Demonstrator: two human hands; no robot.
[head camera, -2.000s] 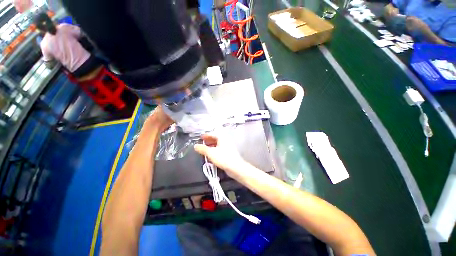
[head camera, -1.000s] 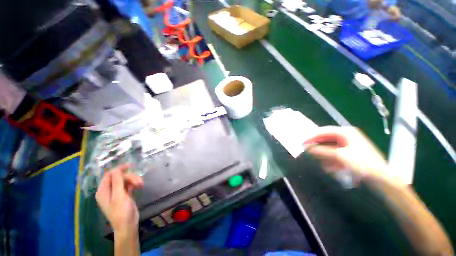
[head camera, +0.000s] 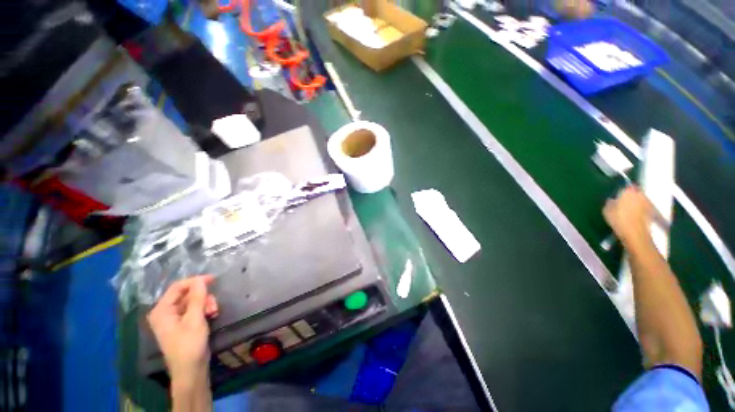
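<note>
A white power adapter (head camera: 612, 159) with a bundled white cable lies at the right on the green belt. My right hand (head camera: 633, 213) is closed around its cable, just below the body; a cable end shows under the hand. My left hand (head camera: 185, 318) is over the front left of the grey press base (head camera: 282, 265), fingers curled and apart, with nothing visible in it. Clear plastic film (head camera: 173, 241) lies around the pale fixture (head camera: 234, 229). The silvery horn (head camera: 153, 161) hangs at the upper left. The slotted metal bar (head camera: 318, 189) is right of the fixture.
A white roll (head camera: 363, 169) stands beside the base. A flat white stack (head camera: 446, 225) and a long white bar (head camera: 657, 177) lie to the right. Another adapter (head camera: 716, 306) is at the right edge. A cardboard box (head camera: 377, 48) and blue bin (head camera: 600, 60) stand at the far side.
My hands have left the fixture, and the adapter and cable held there are no longer seen. My right hand has reached right across the belt and taken hold of another adapter's cable. The view has swung right.
</note>
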